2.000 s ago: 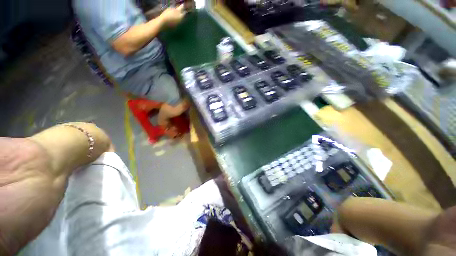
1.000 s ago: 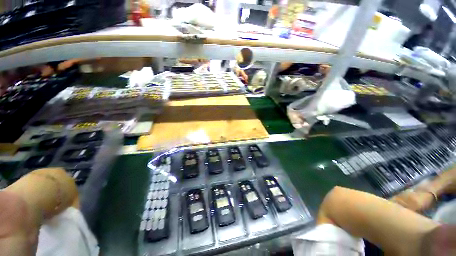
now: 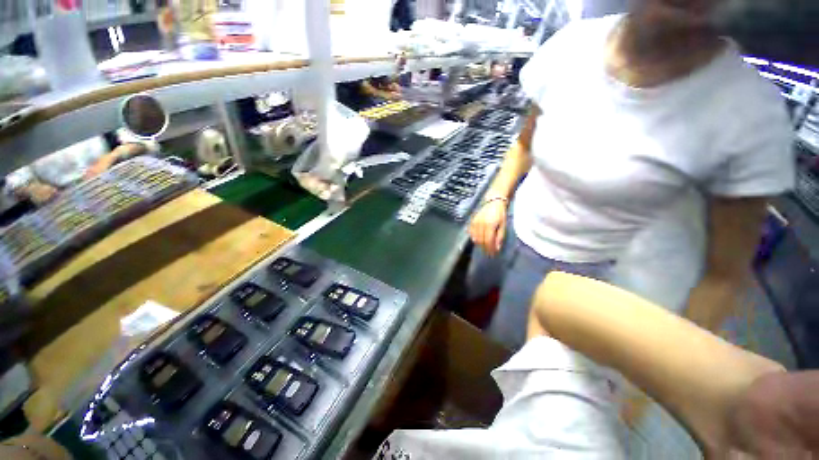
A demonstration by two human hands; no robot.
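Observation:
My right hand (image 3: 790, 418) is raised close to the camera at the right edge, blurred and cut off; its fingers cannot be made out. My bare right forearm and white sleeve show. My left hand is out of the picture; a small patch of skin shows in the bottom left corner. A clear blister tray (image 3: 382, 325) lies on the bench at lower left, untouched. It holds two rows of black device housings (image 3: 284, 384) with pale rectangles. A sheet of silver-white stickers (image 3: 133, 444) lies over its near left end, partly cut off.
A person (image 3: 611, 153) in a white T-shirt stands beside the bench at right, a bare arm hanging down. Further trays (image 3: 467, 162) line the green bench. A plywood board (image 3: 162, 260) with a white scrap lies behind the work tray. A plastic bag (image 3: 341, 148) hangs at the shelf post.
The view has swung right, so the work tray now sits at lower left and the standing person has come into view. My left hand has left the picture; my right hand stays raised.

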